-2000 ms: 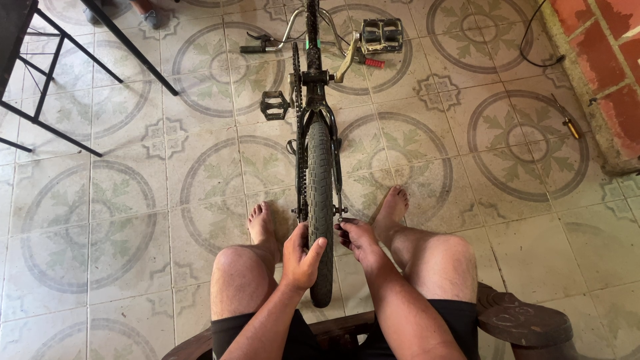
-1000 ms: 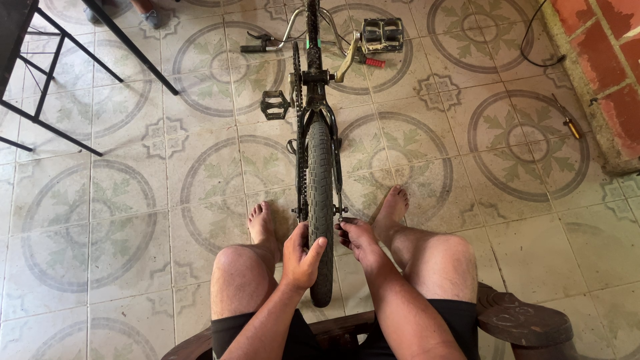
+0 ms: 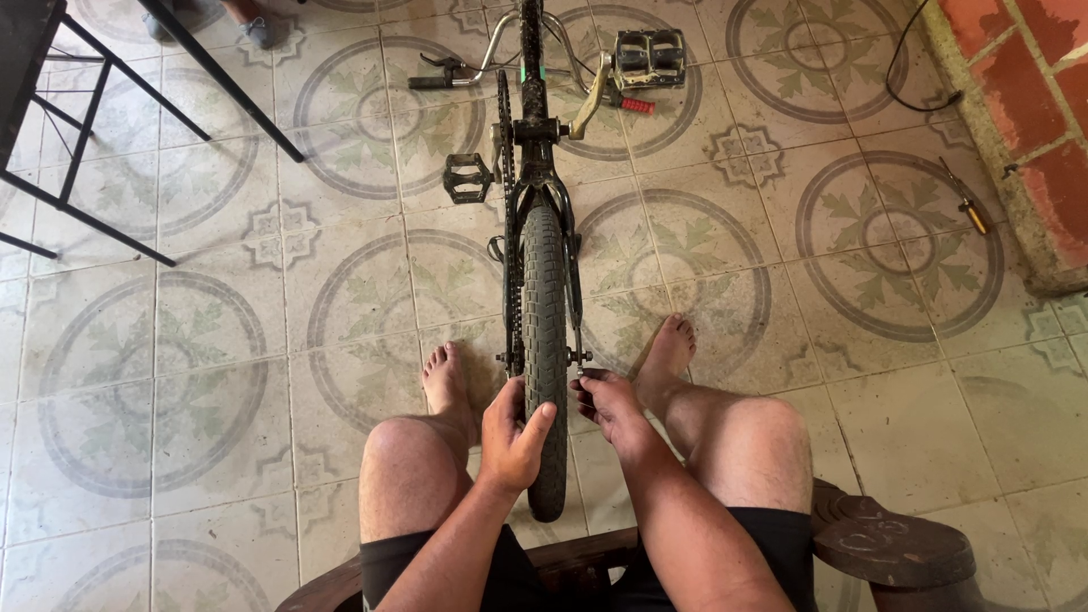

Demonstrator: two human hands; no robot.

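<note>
A black bicycle stands with its wheel toward me, its knobby rear tire between my knees. My left hand grips the tire from its left side, the thumb on the tread and the fingers partly hidden. At the right side of the wheel, the fingertips of my right hand are pinched near a small metal part just below the axle nut; whether they hold it is too small to tell. The bicycle chain runs along the left side of the frame.
A pedal sticks out left, another right. Handlebars lie beyond. A screwdriver is on the tiled floor near a brick wall. Black metal legs stand at upper left, near another person's feet. A wooden armrest is at lower right.
</note>
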